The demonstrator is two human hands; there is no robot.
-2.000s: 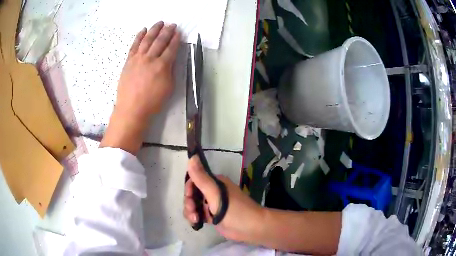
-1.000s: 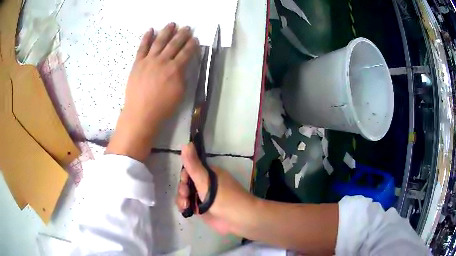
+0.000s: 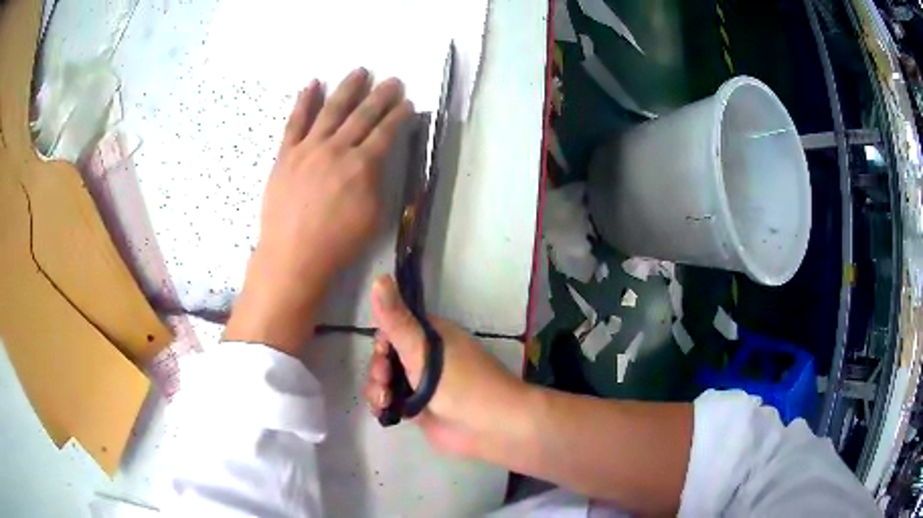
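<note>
My right hand (image 3: 430, 374) holds fabric shears (image 3: 413, 233) by their black loop handles, below the centre of the view. The long blades point away from me, close together, with the tips at the near right part of the white fabric (image 3: 304, 30). My left hand (image 3: 329, 182) lies flat, palm down, with its fingers on the near edge of the fabric, just left of the blades. It grips nothing. Whether the fabric is one layer or several, I cannot tell.
Tan card patterns (image 3: 71, 314) and a transparent ruler with pink-red markings (image 3: 137, 223) lie at left, beside crumpled clear material (image 3: 76, 106). Right of the red table edge (image 3: 539, 202) are a grey-white bucket (image 3: 663, 182), floor scraps (image 3: 627, 298) and a blue object (image 3: 769, 374).
The shears moved forward and a little right in view, their tips now further along the fabric, and the blades have come closer together. My left hand shifted slightly right. The whole view also shifted a little.
</note>
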